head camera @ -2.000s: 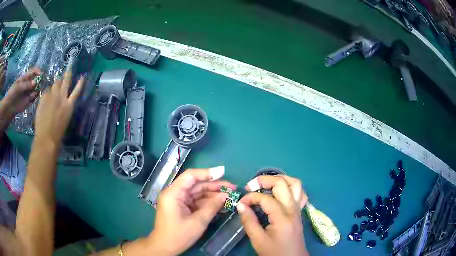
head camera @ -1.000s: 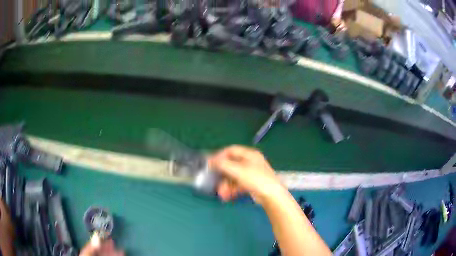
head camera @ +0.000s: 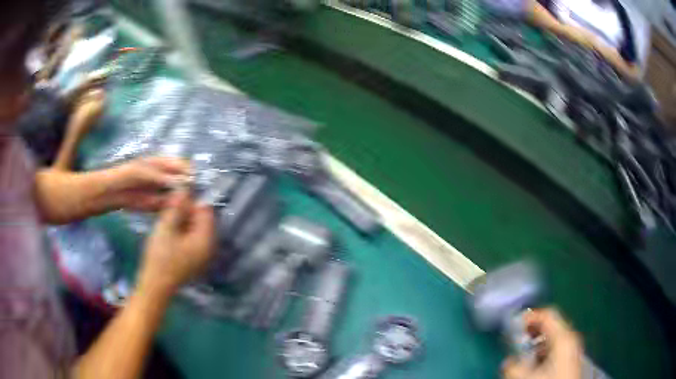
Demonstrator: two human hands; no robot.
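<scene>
The frame is blurred. One hand, which looks like my right hand (head camera: 552, 351), is at the bottom right, partly cut off. It grips a grey dryer body just below its drum head (head camera: 508, 292), which is at the worn white rail. My left hand is not in view. Another dryer body with a spoked round end (head camera: 396, 339) lies on the mat to the left, its handle cut off by the bottom edge. A further body with a spoked end (head camera: 304, 353) lies beside it.
At left, another person's two hands (head camera: 178, 244) hold something small and blurred. Grey parts and a clear plastic bag (head camera: 163, 111) lie beyond. The green belt (head camera: 445, 170) runs behind the rail (head camera: 415, 229). Dark parts and a person's arm (head camera: 585, 41) are across it.
The view has swung left, bringing the neighbouring person's hands into sight. My left hand has gone out of the picture. The hand with the grey body is now lower right in view.
</scene>
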